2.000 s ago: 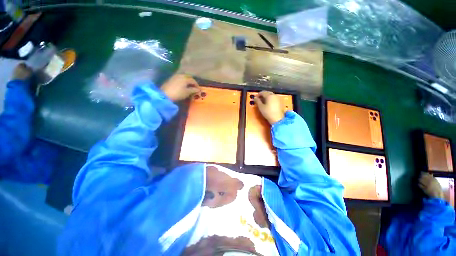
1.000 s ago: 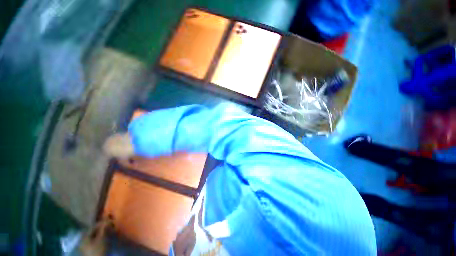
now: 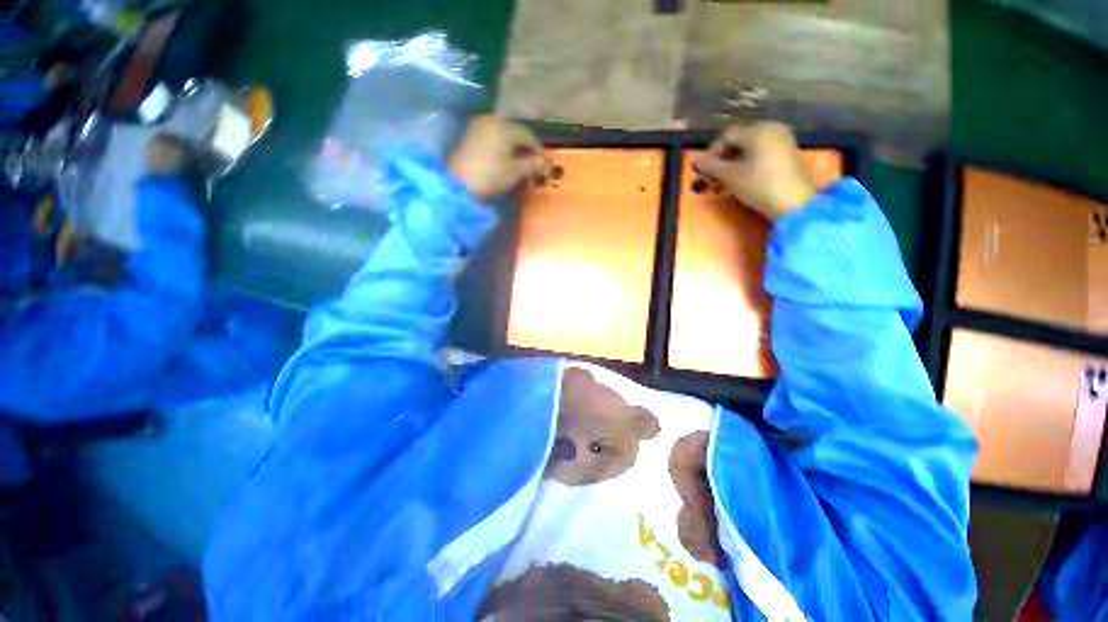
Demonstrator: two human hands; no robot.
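Observation:
A black twin tray (image 3: pixel 660 261) in front of me holds two glossy orange panels side by side. My left hand (image 3: pixel 496 159) is at the upper left corner of the left panel (image 3: pixel 583 261), fingertips bent at its dark camera circles. My right hand (image 3: pixel 763 167) is at the upper left corner of the right panel (image 3: pixel 719 286), fingers pinched beside its camera circles. Whether either hand holds something small cannot be seen.
A second black tray (image 3: pixel 940 318) with two orange panels is at the right. A brown cardboard pad (image 3: pixel 595 67) lies behind my tray. A crinkled clear bag (image 3: pixel 395 109) lies at the left. Another person's blue sleeve (image 3: pixel 170 231) is farther left.
The view has swung back from the right side, where a scrap carton showed. Both hands are now in clear view at the camera corners of the panels.

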